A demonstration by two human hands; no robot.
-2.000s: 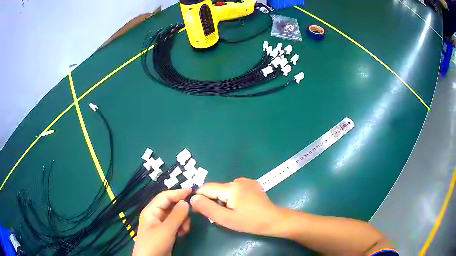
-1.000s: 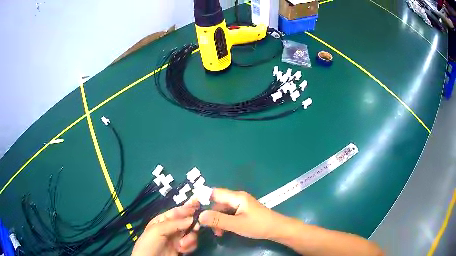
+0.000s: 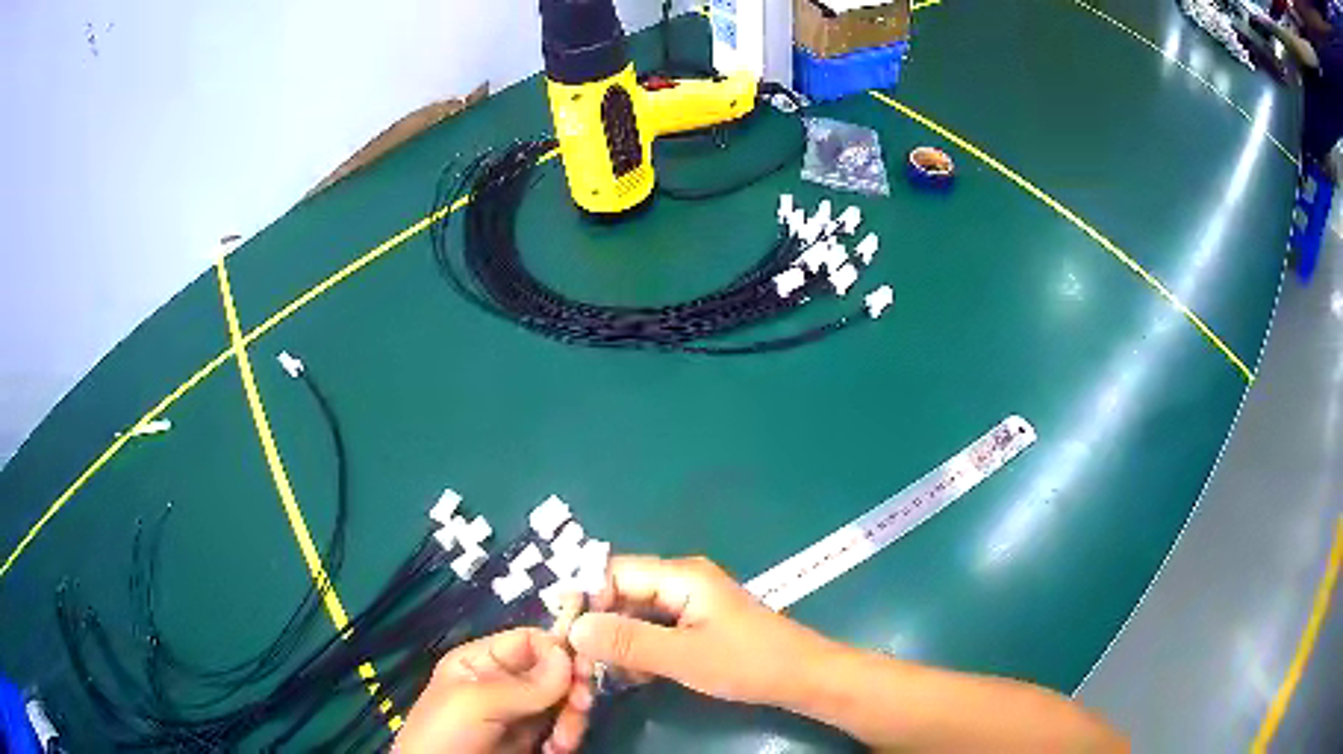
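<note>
My left hand [image 3: 508, 685] and my right hand [image 3: 685, 619] meet at the bottom centre. Their fingertips pinch a small part of a wire harness, mostly hidden by the fingers, just below white connectors [image 3: 552, 519]. What lies in the right palm is hidden. More black wires [image 3: 346, 663] with white ends lie at the left of the hands. A steel ruler [image 3: 899, 513] lies slanted on the green mat, its near end close to my right hand.
A bundle of black wires [image 3: 589, 327] curves beside a yellow heat gun [image 3: 607, 148]. A clear plastic bag [image 3: 844, 156], a tape roll [image 3: 931, 165] and a blue bin [image 3: 850, 71] under a cardboard box [image 3: 862, 27] are at the back. A single cable [image 3: 340, 442] lies left.
The view has shifted. The hands stay together by the connectors; the white connector lifted between the fingers one second ago is no longer clearly visible, and the fingertips are pinched closer.
</note>
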